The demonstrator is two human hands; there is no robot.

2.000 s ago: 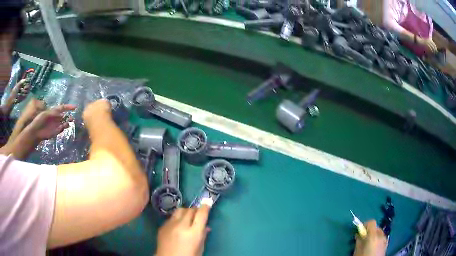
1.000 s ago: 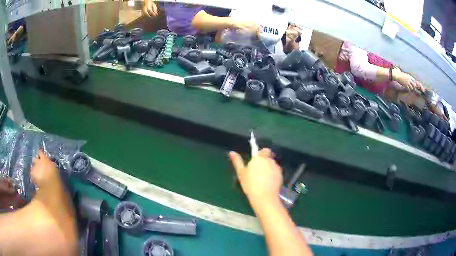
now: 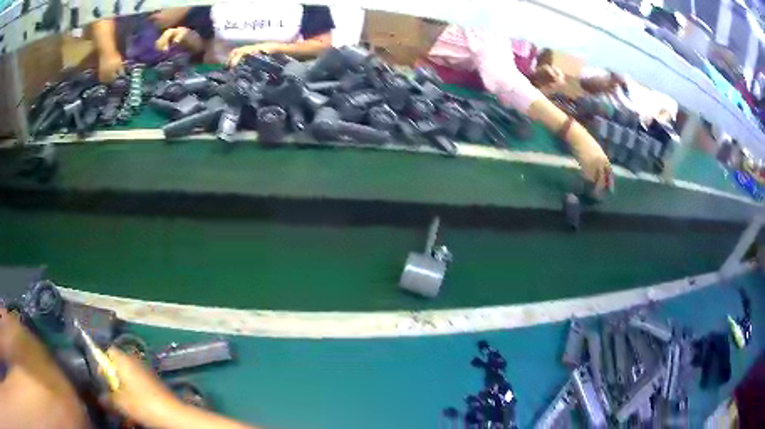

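Observation:
My right hand [image 3: 134,390] is at the lower left, blurred, with a yellow-handled screwdriver [image 3: 109,369] in it, its thin tip pointing up and left. It is over several grey dryer bodies; one handle [image 3: 195,355] lies just to its right on the mat. Whether the hand also touches a body cannot be told. My left hand is not in view. Loose glossy black caps [image 3: 495,390] lie mid-bench. A pile of grey handle covers [image 3: 616,364] lies to their right. One grey dryer body [image 3: 424,272] lies on the green belt.
Another person's arm [image 3: 33,377] is at the lower left edge. A white rail [image 3: 352,323] separates bench and belt. Across the belt lie heaped grey bodies [image 3: 335,100]; a person's hand [image 3: 594,167] reaches over the belt near a small grey piece [image 3: 573,209]. A yellow-handled tool [image 3: 736,332] lies far right.
The view has swung right. My right hand with the screwdriver has moved from over the belt to the dryer bodies at the left. My left hand, seen two seconds ago, is out of view.

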